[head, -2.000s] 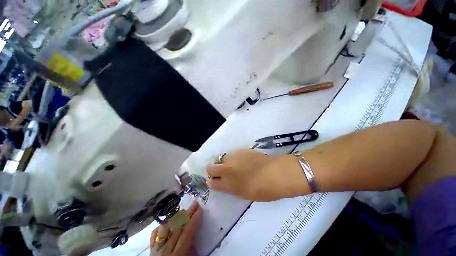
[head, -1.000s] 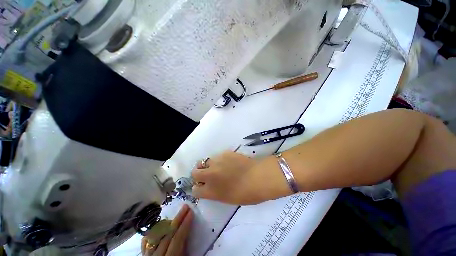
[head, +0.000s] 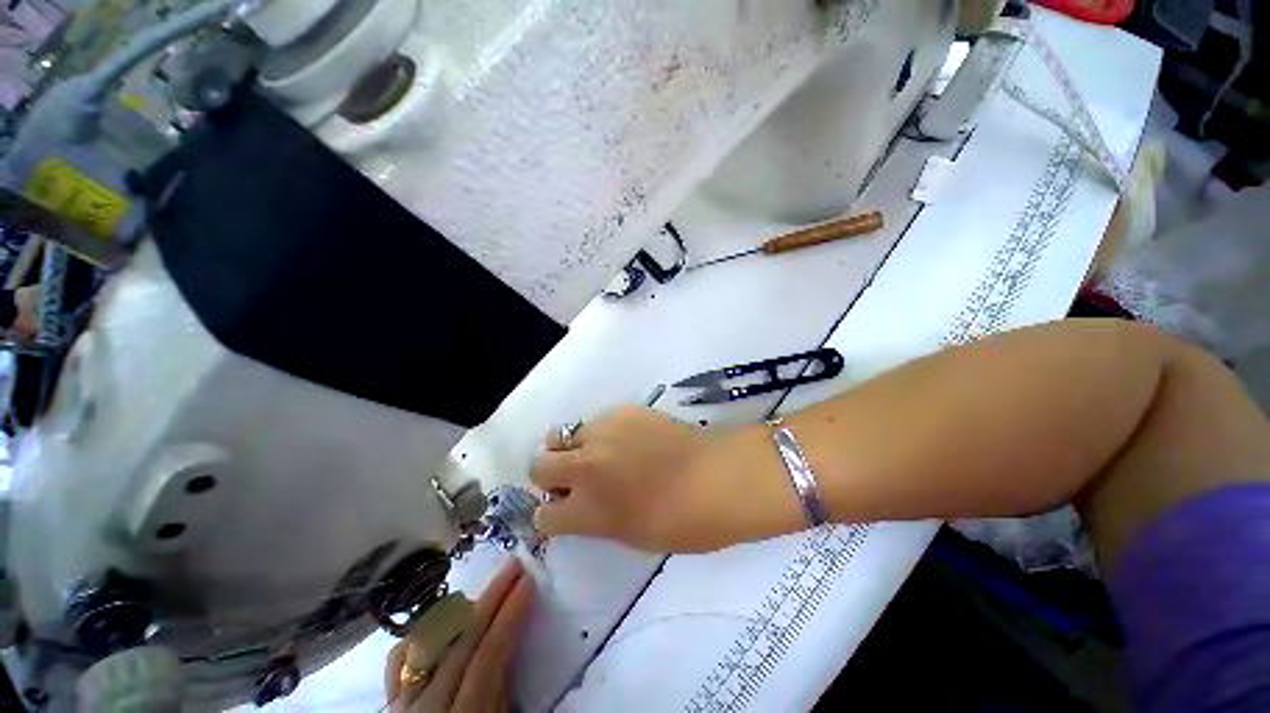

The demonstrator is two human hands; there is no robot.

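The cream-white sewing machine head [head: 279, 460] with a black band fills the left. My right hand [head: 620, 481], with a ring and a bracelet, is at the presser foot [head: 513, 522], its fingers bent together; what they hold is hidden. My left hand [head: 467, 655] is cut off by the bottom edge, its fingers extended on the plate just below the foot. A brass-coloured plate [head: 435, 634] lies over its fingers. Whether it pinches anything is unclear. Any fabric at the needle is too small and pale to make out.
Black thread snips [head: 766, 373] lie beyond my right wrist. A wooden-handled awl or screwdriver [head: 822, 233] and small black scissor handles [head: 655, 262] lie by the machine pillar. A ruler scale [head: 822, 592] runs along the table edge. A tape measure [head: 1065, 84] lies at the far corner.
The view has shifted, so the machine and tools sit further left than two seconds ago. Both hands stay at the presser foot, with little change in their grip.
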